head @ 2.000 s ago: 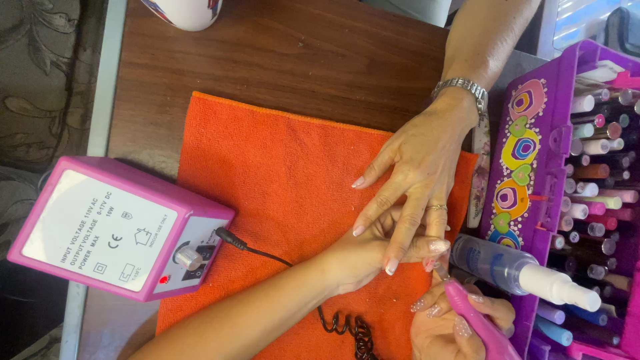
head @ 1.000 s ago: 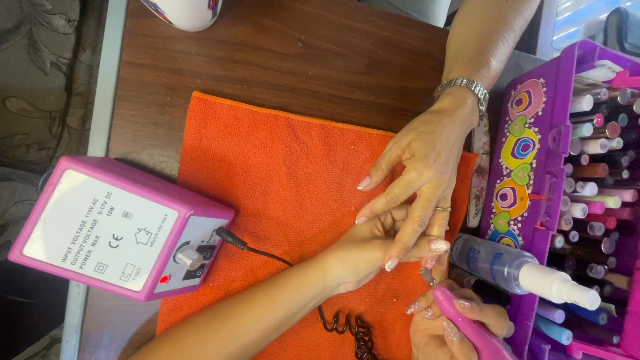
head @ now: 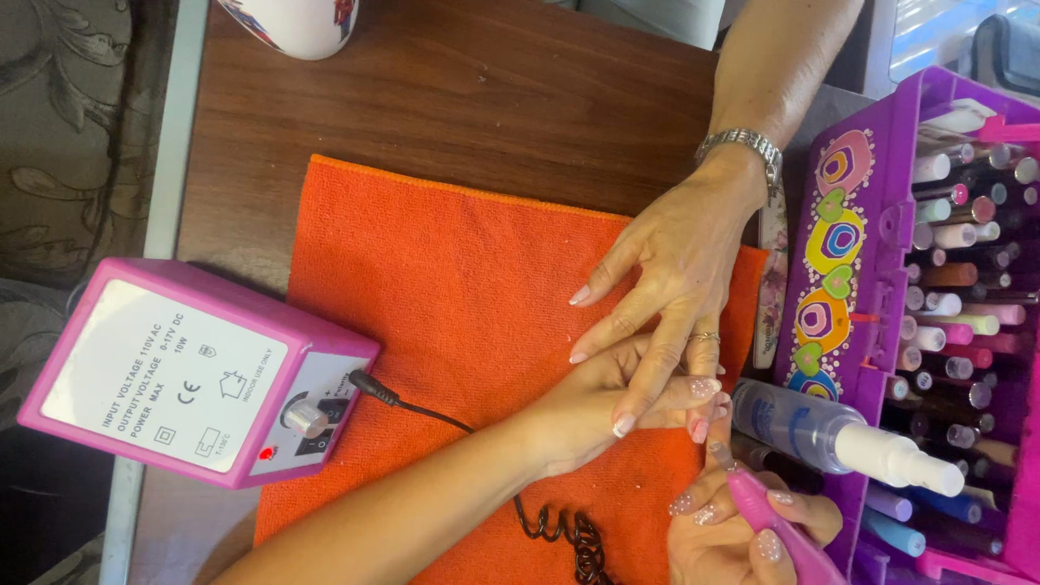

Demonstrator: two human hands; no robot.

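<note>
A person's hand with a metal watch and a ring reaches down from the upper right, its nails white-tipped. My left hand comes from the lower left and holds that person's fingers, my thumb with its glittery nail lying over them. My right hand, lower right, grips a pink nail drill handpiece. The drill's bit is close beside the held fingertips; whether it touches a nail cannot be told. An orange towel lies under the hands.
A pink drill control box with a lit red light stands left, its coiled cord below my left wrist. A spray bottle lies against a purple case of polish bottles. A floral nail file lies near the watch.
The handpiece in my right hand has shifted slightly near the fingertips. My left hand and the other person's hand have stayed nearly in place.
</note>
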